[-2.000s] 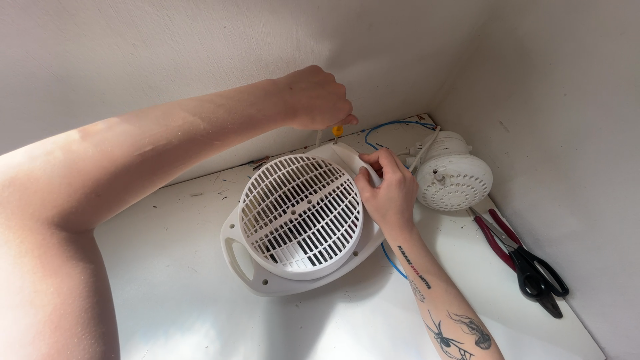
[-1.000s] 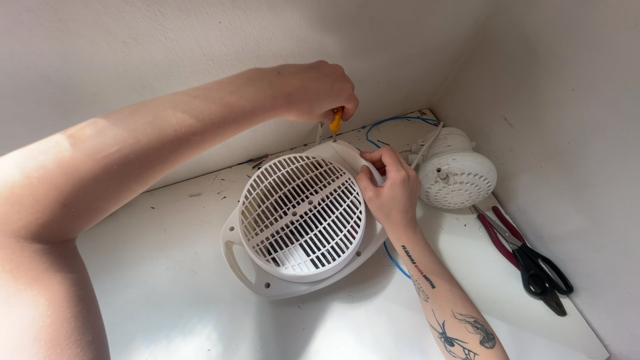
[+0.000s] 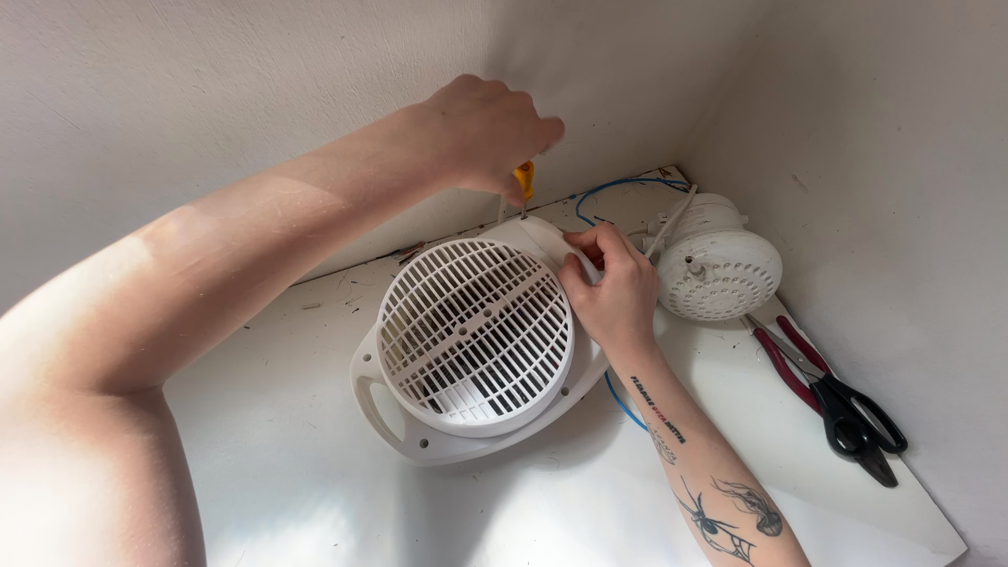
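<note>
The white plastic round-grilled housing (image 3: 476, 331), seemingly of a small fan or fan heater, lies face up with a cut-out handle at its left. A yellow-handled screwdriver (image 3: 524, 179) stands nearly upright, its shaft at the housing's top corner. My left hand (image 3: 500, 138) is at its handle, thumb against it and index finger spread outward; the hand partly hides the handle. With thumb and fingers, my right hand (image 3: 610, 276) grips the housing's upper right edge. A white electric shower head (image 3: 720, 272) sits just right of that hand. Blue wire (image 3: 622, 183) curves behind it, and more comes out below the housing.
Red-handled pliers (image 3: 787, 378) and black-handled scissors (image 3: 870, 413) lie crossed along the right side of the white surface (image 3: 315, 457). Walls rise behind and at the right, meeting in a corner behind the shower head. Small debris lies along the back edge.
My left hand has lifted a little, and its index finger is spread farther from the screwdriver handle. My right hand stays on the housing, which has not plainly moved.
</note>
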